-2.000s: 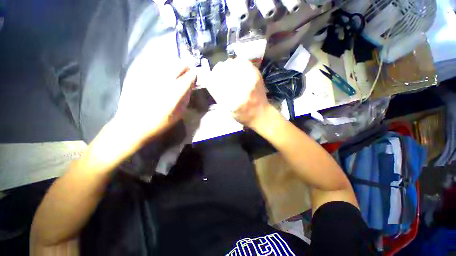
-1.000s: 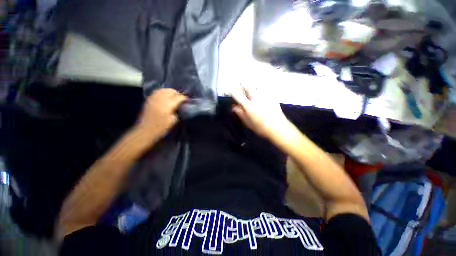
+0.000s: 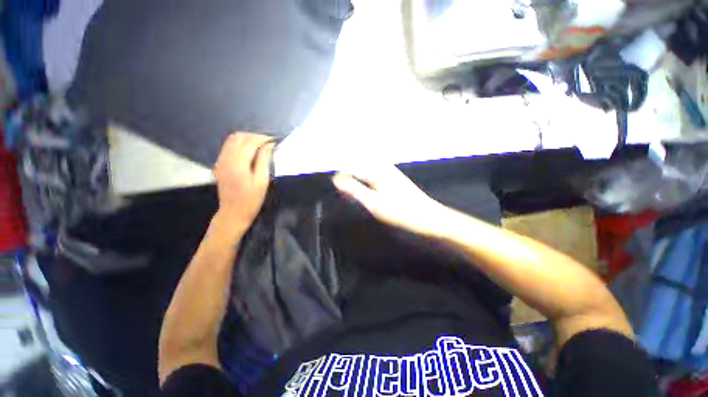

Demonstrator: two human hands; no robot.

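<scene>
The dark grey fabric panel (image 3: 202,70) lies over the left part of the pale table and hangs over its front edge into the lap. My left hand (image 3: 245,174) grips the panel at the table's front edge, with fingers bent over the cloth. My right hand (image 3: 380,198) is just below the table edge, right of the left hand, over dark cloth. Its fingers are partly washed out by glare; whether it holds cloth cannot be told. The white sewing machine (image 3: 473,35) is at the top, away from both hands.
A black strap coil (image 3: 617,81) lies on the table right of the machine. Teal snips (image 3: 688,105) are at the far right. A crumpled clear plastic bag (image 3: 636,182) hangs at the right edge. Blue cloth (image 3: 683,267) is lower right, grey offcuts (image 3: 58,170) at left.
The panel has gone from the machine's needle area to the table's left, now spread flatter with part in the lap. Both hands moved away from the machine. The view has shifted.
</scene>
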